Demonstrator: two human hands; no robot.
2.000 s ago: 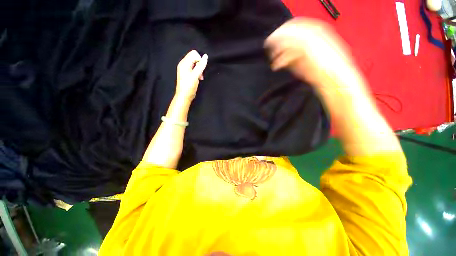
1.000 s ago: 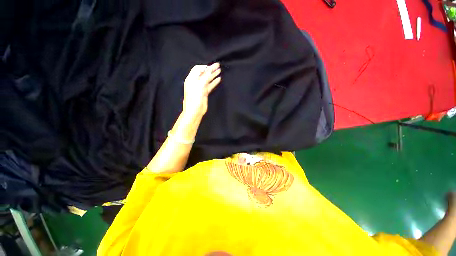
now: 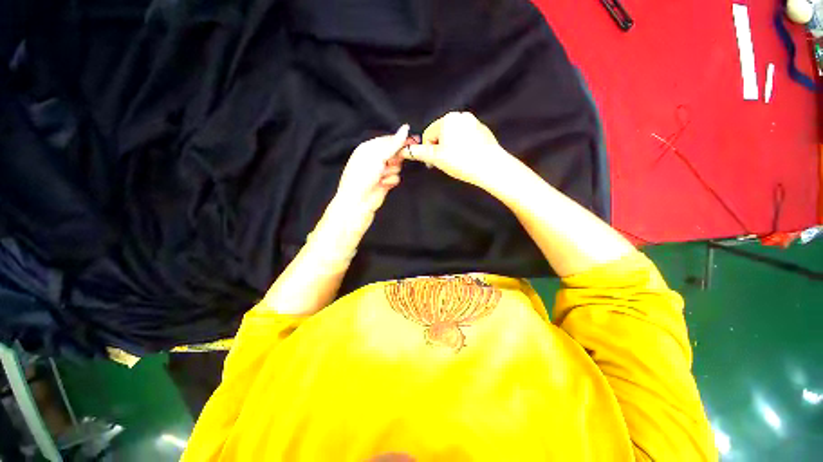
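Note:
The large black garment (image 3: 505, 81) lies over the table in front of me and hangs towards my lap. My left hand (image 3: 372, 167) and my right hand (image 3: 458, 149) meet over its middle, fingertips together, with a tiny dark bit of cloth or thread between them. The needle cannot be made out. A thin dark sewing thread (image 3: 708, 180) lies looped and loose on the red cloth, to the right of the garment.
The red table (image 3: 686, 63) stretches off to the right. On it are black snips (image 3: 618, 13), a long white strip (image 3: 745, 52), a short thin white piece (image 3: 769, 83) and a blue band (image 3: 791, 56). Green floor (image 3: 614, 280) shows below the table edge.
My right hand has come back from far out at the lower right to meet my left hand over the garment. The thread on the red cloth has shifted.

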